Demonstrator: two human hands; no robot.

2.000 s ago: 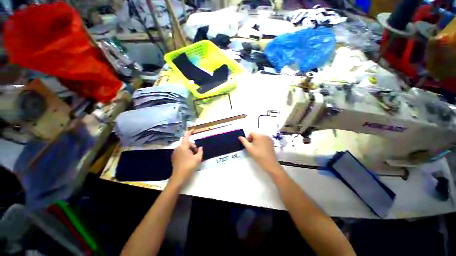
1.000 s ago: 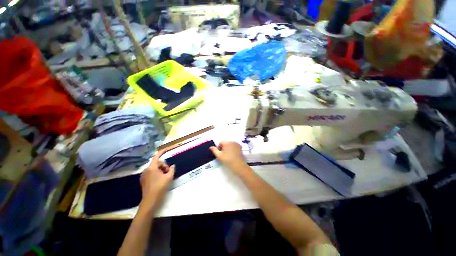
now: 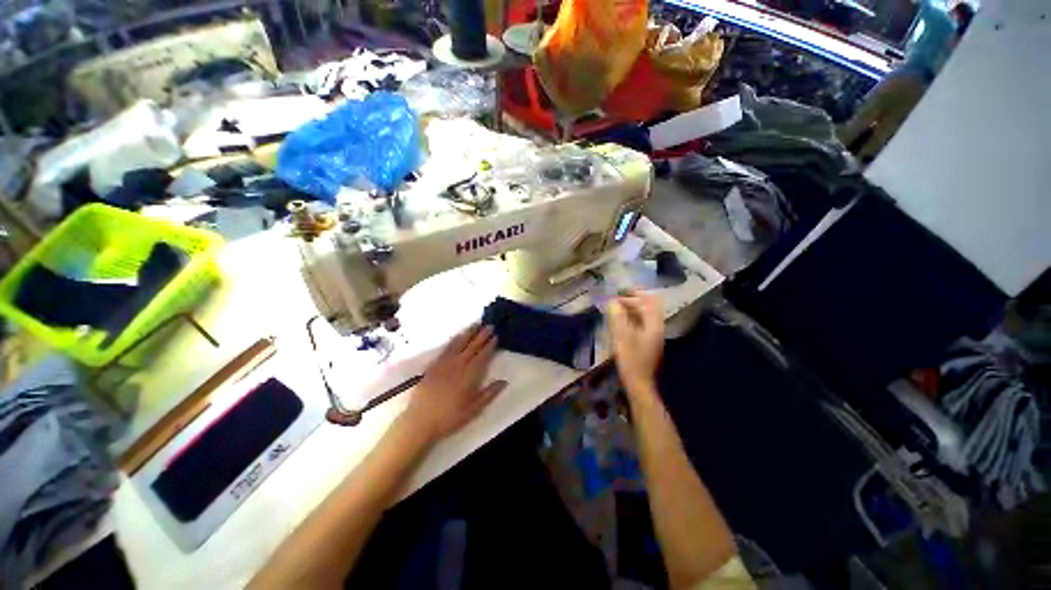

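Navy and grey sewn pieces [image 3: 539,330] lie overlapped on the table under the machine arm. My left hand [image 3: 459,378] is flat beside them, fingers spread, fingertips at their left end. My right hand [image 3: 634,332] is blurred at their right end, fingers curled; a pale grey edge shows beside it, and whether it grips this is unclear. The sewing template [image 3: 256,475] lies at the left with a navy piece [image 3: 228,447] on it, untouched. The HIKARI sewing machine [image 3: 490,240] stands behind my hands.
A brown strip [image 3: 196,403] lies behind the template. A yellow-green basket [image 3: 198,267] with dark cloth stands at the left, above a grey cloth pile [image 3: 46,444]. A blue plastic bag [image 3: 352,148] lies behind the machine. Dark cloth [image 3: 766,426] hangs at the right.
The view has swung right. Both hands have left the template and its navy piece and moved to the sewn pieces right of the needle. The navy and grey pieces there look shifted.
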